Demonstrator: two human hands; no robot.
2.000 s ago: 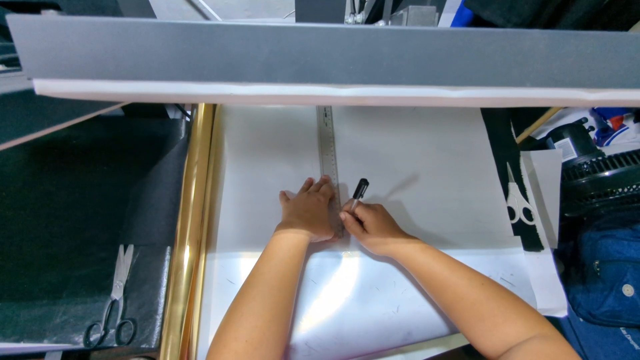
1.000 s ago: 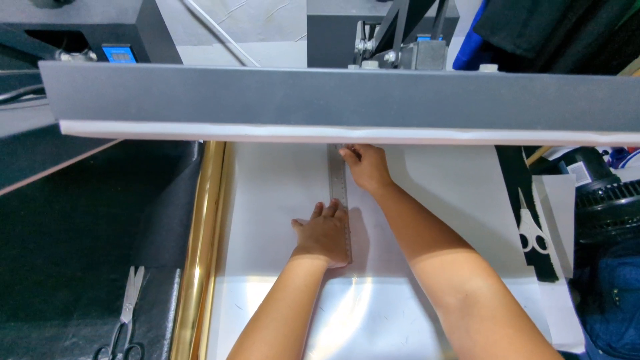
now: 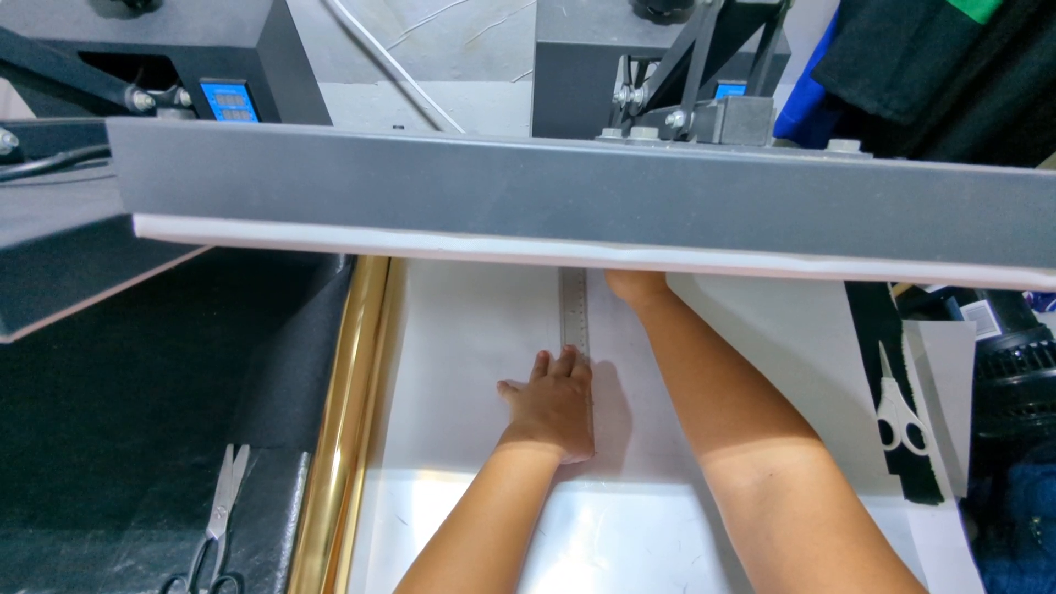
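My left hand (image 3: pixel 553 404) lies flat with fingers spread, pressing a clear ruler (image 3: pixel 574 309) against a large white sheet (image 3: pixel 478 346). The ruler runs away from me and passes out of sight under the edge of the raised press plate. Only the wrist end of my right hand (image 3: pixel 635 285) shows, beyond the ruler's right side; its fingers are hidden behind the plate's edge, so what they hold cannot be seen.
The heat press's raised upper plate (image 3: pixel 528 194) spans the view above my hands. Gold foil rolls (image 3: pixel 342 412) lie along the sheet's left side. Dark-handled scissors (image 3: pixel 219 528) rest on a black surface at left, white-handled scissors (image 3: pixel 895 412) on a black strip at right.
My right hand has moved away from me along the ruler and out of view behind the plate; two seconds ago it held a black-capped pen near my left hand. The view has shifted.
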